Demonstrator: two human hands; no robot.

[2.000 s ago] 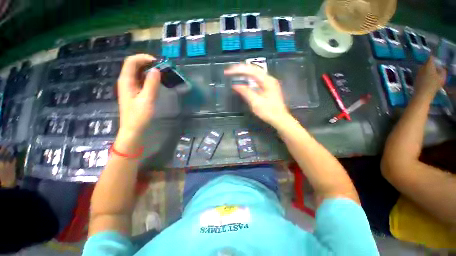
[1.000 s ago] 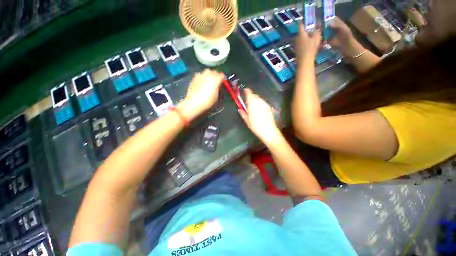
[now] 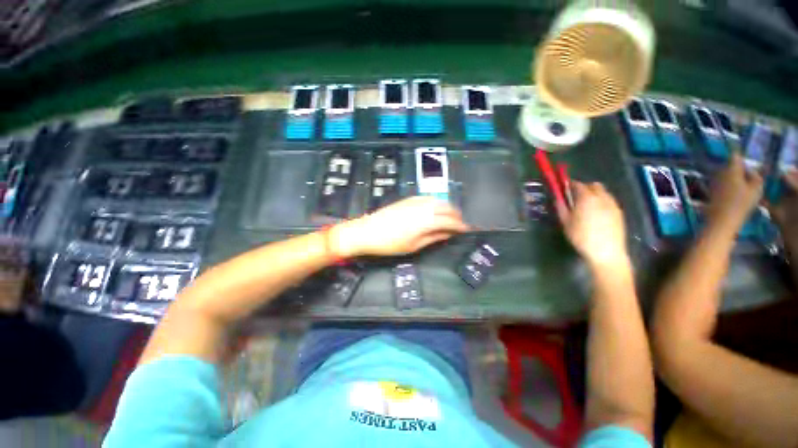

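A clear tray [image 3: 280, 188] holds two phones back side up [image 3: 335, 185] and one silver-white phone [image 3: 432, 173] face up with a dark screen. My left hand [image 3: 407, 226] is below that phone, over its lower end, with fingers loosely extended and no object visible in them. My right hand [image 3: 595, 219] has its fingertips on the lower end of a red pen [image 3: 565, 179], beside a thick red marker [image 3: 549, 173]. Loose black batteries lie near the front edge [image 3: 407, 286] and right of the tray [image 3: 535, 200].
Phones with blue keypads [image 3: 339, 112] line the back. Stacked trays of black phone backs [image 3: 162, 236] are at left. A fan [image 3: 591, 66] stands on a white base at right rear. Another person's hands [image 3: 739, 188] are at far right, beside more phones. A red stool [image 3: 542, 376] is below.
A second ago both my hands were at the red pens; my left hand has moved back to the tray. The pen now lies alongside the marker instead of crossing it as two seconds ago.
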